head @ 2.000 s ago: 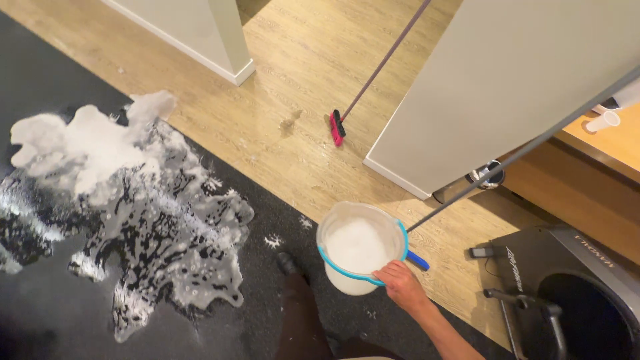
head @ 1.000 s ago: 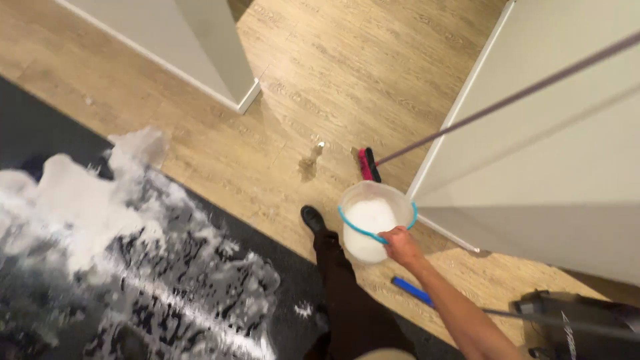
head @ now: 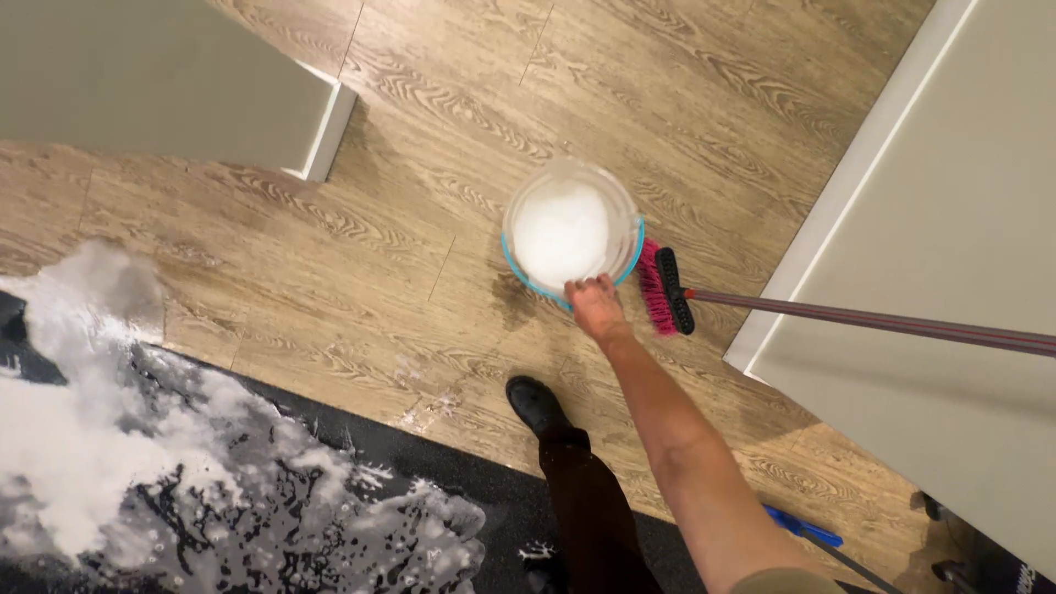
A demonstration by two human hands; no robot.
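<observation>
A clear plastic bucket (head: 569, 227) holding white foam is over the wood-look floor; whether it touches the floor I cannot tell. My right hand (head: 597, 307) is closed on its light-blue handle (head: 523, 279) at the near side. Just right of the bucket, a broom head with pink bristles (head: 657, 287) and a black back rests on the floor, its long handle (head: 874, 320) running to the right edge. My left hand is out of the frame.
White foam (head: 107, 450) spreads over the black floor (head: 487, 487) at lower left. Wall corners with white skirting stand at upper left (head: 323, 136) and right (head: 850, 194). A blue tool head (head: 802, 525) on a dark pole lies lower right. My black shoe (head: 536, 404) is on the planks.
My right hand has carried the bucket forward, away from the black floor's edge, to beside the pink broom. The view has shifted considerably.
</observation>
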